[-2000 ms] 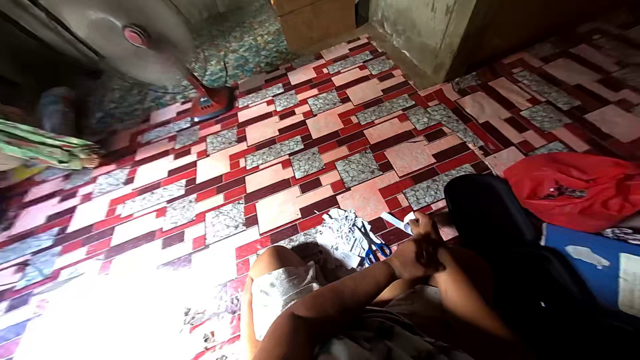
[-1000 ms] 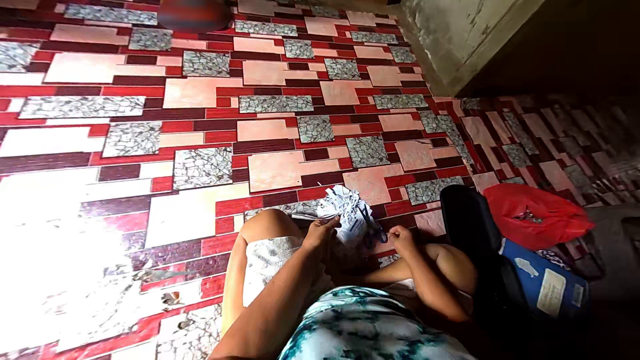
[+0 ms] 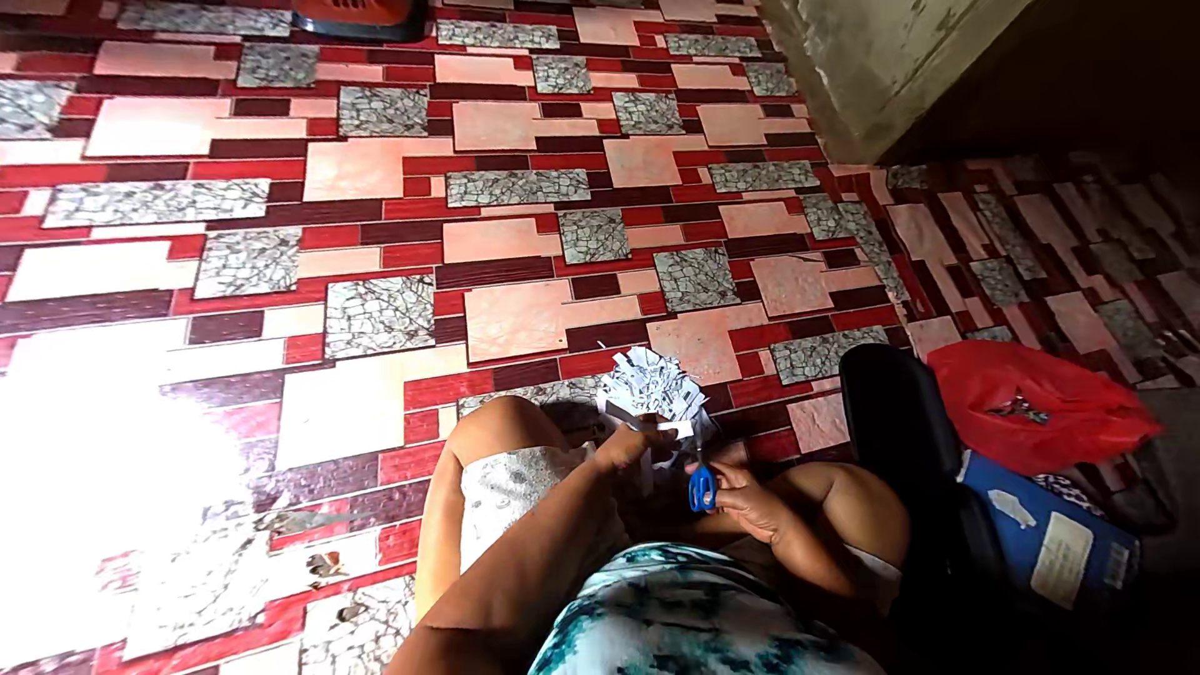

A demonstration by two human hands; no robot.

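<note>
My left hand [image 3: 630,444] holds a white paper strip [image 3: 675,428] between its fingers, beside a heap of cut paper scraps [image 3: 653,382] in front of my lap. Blue-handled scissors [image 3: 702,489] are in my right hand [image 3: 750,502], their blades pointing up toward the strip. Whether the blades touch the paper is too small to tell.
At my right lie a black padded case [image 3: 886,403], a red plastic bag [image 3: 1041,403] and a blue box or folder [image 3: 1050,534] with labels. A concrete post [image 3: 853,84] stands at the upper right, a red fan base [image 3: 361,14] at the top. Patterned flooring [image 3: 516,319] extends around.
The view has tilted down, so the fan blades are out of sight. My hands, close together two seconds ago, are now apart, with the scissors in my right hand and a strip in my left.
</note>
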